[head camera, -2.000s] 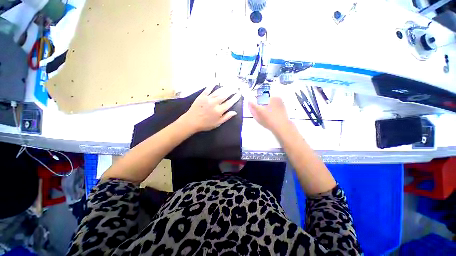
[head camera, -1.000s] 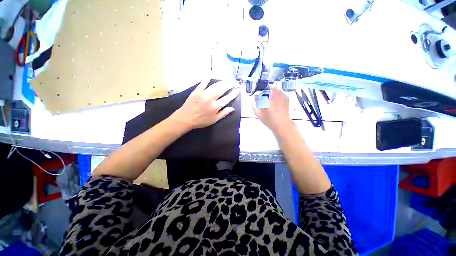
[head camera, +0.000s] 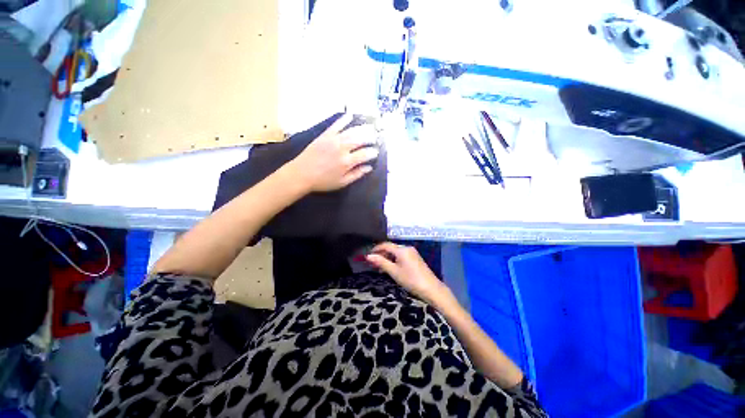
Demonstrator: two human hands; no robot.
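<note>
A dark cut fabric panel (head camera: 282, 214) lies on the white table and hangs over its front edge towards my lap. Its far right corner is by the needle area (head camera: 390, 104) of the white sewing machine (head camera: 506, 73). My left hand (head camera: 336, 157) lies palm down on the panel with fingers spread, fingertips just short of the needle. My right hand (head camera: 402, 268) is below the table edge, beside the hanging dark cloth. Its fingers are bent by a small reddish patch; whether they pinch anything cannot be told.
A tan perforated card (head camera: 196, 82) lies at the left, with orange-handled scissors (head camera: 72, 73) beyond it. Slim dark tools (head camera: 484, 157) and a black phone (head camera: 618, 196) lie right of the needle. A blue crate (head camera: 576, 318) and red stool (head camera: 694, 277) stand below.
My right hand has left the needle area and moved down below the table edge. My left hand stays on the panel. The camera view has shifted.
</note>
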